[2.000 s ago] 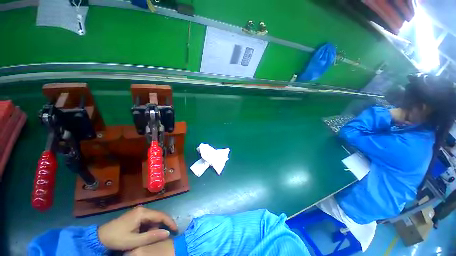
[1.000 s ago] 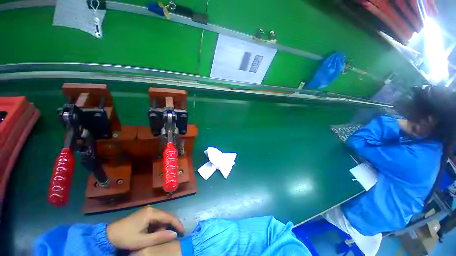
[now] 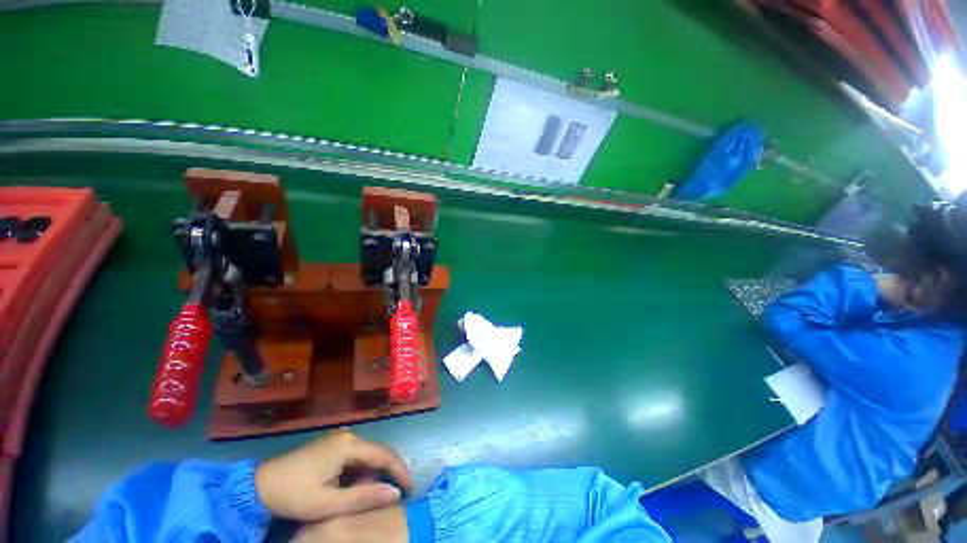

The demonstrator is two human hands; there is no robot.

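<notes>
A clamp fixture (image 3: pixel 318 308) with two stations stands on the bench in front of me. Its left red clamp handle (image 3: pixel 180 366) and right red clamp handle (image 3: pixel 404 352) both point down towards me. My left hand (image 3: pixel 331 477) lies over my right wrist at the bottom edge, just in front of the fixture base. Its thumb and fingers are apart and hold nothing visible. My right hand (image 3: pixel 350 528) is mostly hidden under the left one and cut off by the picture's edge. Neither hand touches the fixture.
Orange-red trays (image 3: pixel 53 276) with dark discs (image 3: pixel 23 228) stand at the left. A crumpled white tissue (image 3: pixel 490 345) lies right of the fixture. Paper sheets (image 3: pixel 543 132) and a blue bag (image 3: pixel 723 161) hang on the green panel. A person in blue (image 3: pixel 864 382) leans on the bench at the right.
The view has turned left, so everything sits further right and more of the trays shows. My hands stay crossed, and the fixture and tissue keep their places on the bench.
</notes>
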